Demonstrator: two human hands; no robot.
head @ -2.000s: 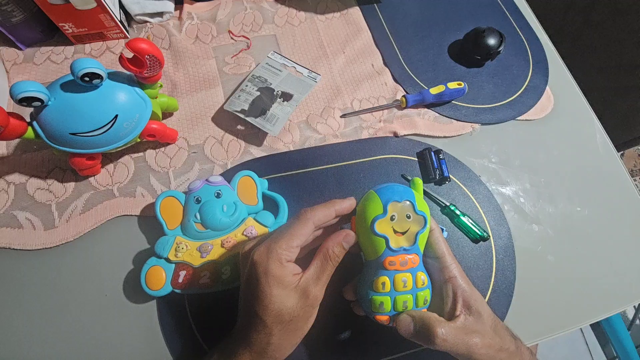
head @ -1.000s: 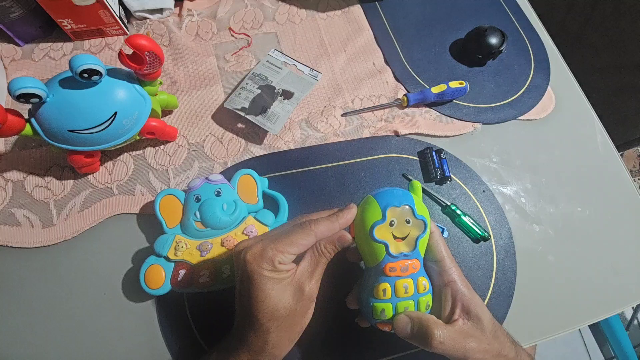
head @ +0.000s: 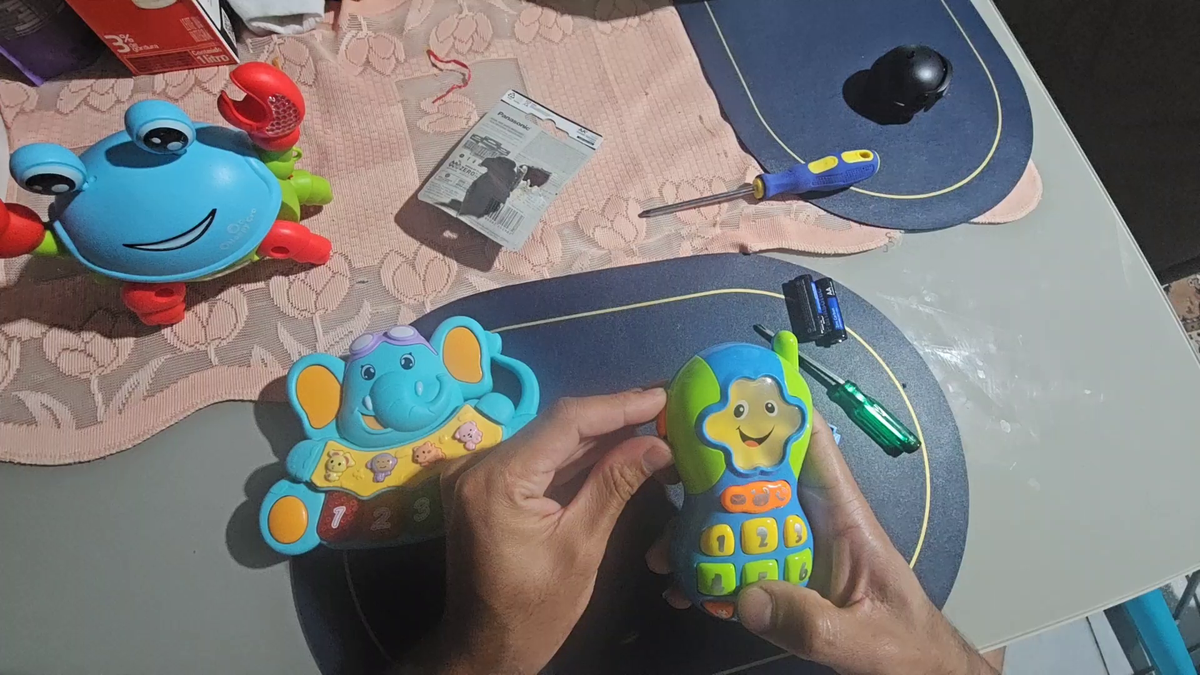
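My right hand holds a blue and green toy phone upright, its star-shaped smiling face and number buttons toward me, the thumb near the bottom buttons. At the phone's upper left side, the forefinger and thumb of my left hand touch or nearly touch an orange part on its edge; the exact contact cannot be told. A turquoise elephant toy keyboard lies left of my left hand, which partly covers it. Beyond the phone, a green-handled screwdriver and small blue and black batteries lie on the dark placemat.
A blue crab toy stands at the upper left on a pink lace cloth, near a red and white carton. Farther back are a battery package, a blue and yellow screwdriver and a round black object on a second placemat.
The phone has tilted slightly in my right hand and sits a little lower than two seconds ago. My left hand stays beside its upper left edge.
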